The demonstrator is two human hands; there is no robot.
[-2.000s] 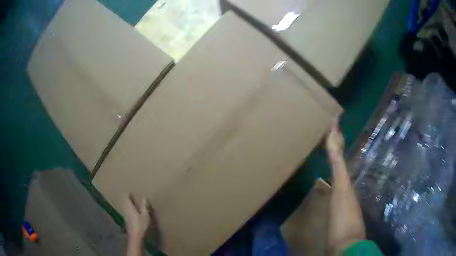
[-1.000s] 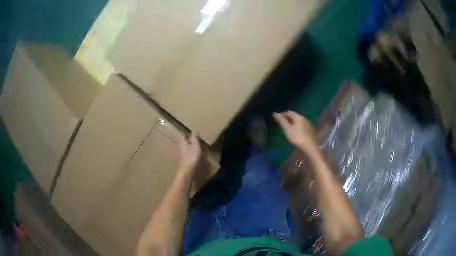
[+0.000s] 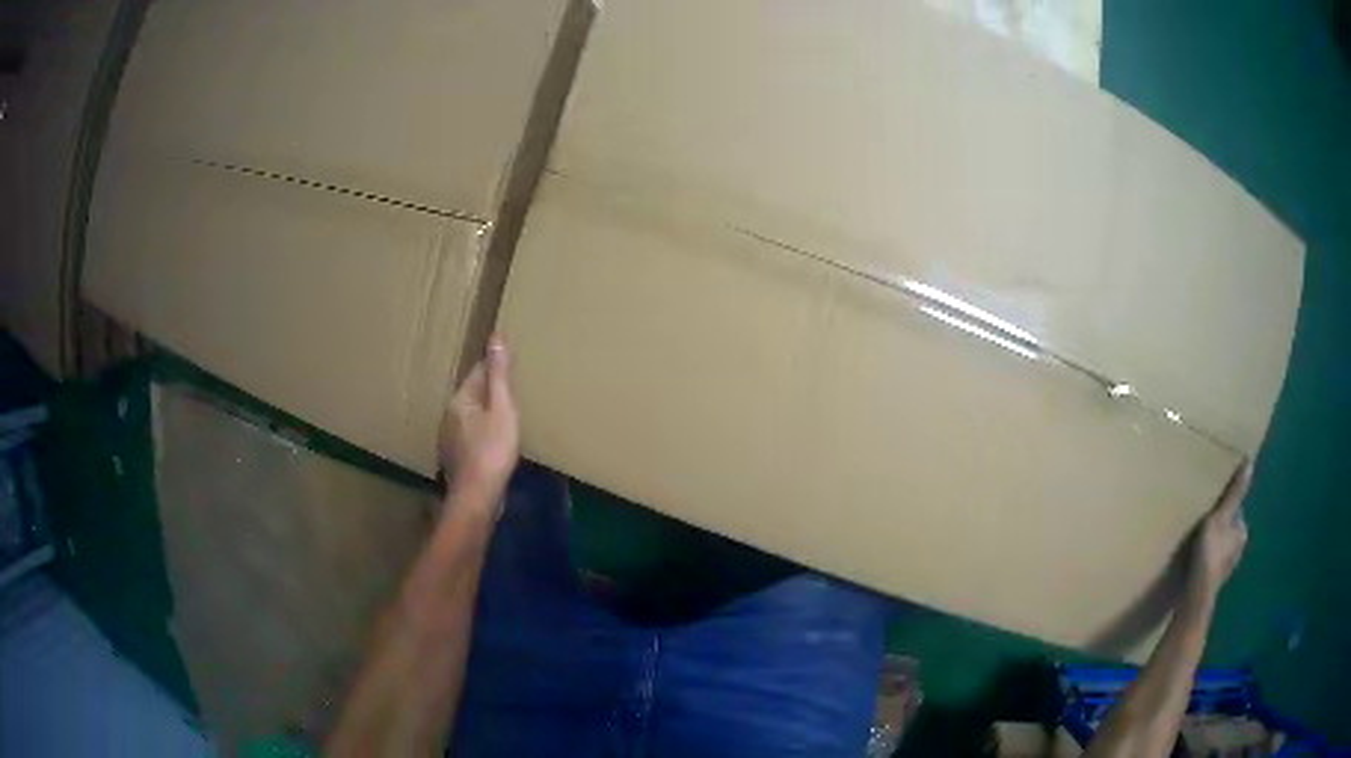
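A large sealed master carton (image 3: 771, 385) lies in front of me, with glossy clear packing tape (image 3: 971, 319) along its centre seam. My left hand (image 3: 482, 430) is at its near left corner, fingers in the gap beside the neighbouring carton. My right hand (image 3: 1222, 541) holds its right end near the seam, the fingertips at the edge. A second carton (image 3: 311, 237) stands to the left, a dark narrow gap between the two. The undersides of both cartons are hidden.
Part of another carton (image 3: 37, 163) shows at the far left. A pale pallet (image 3: 1059, 33) shows beyond the cartons. A brown cardboard piece (image 3: 282, 548) lies at lower left. Blue crates (image 3: 1156, 693) with brown items are at lower right. Green floor (image 3: 1215, 119) surrounds them.
The view has turned and shifted along the carton row. My right hand has gone from free in the air to the carton's right end. My left hand is now at the near corner by the gap.
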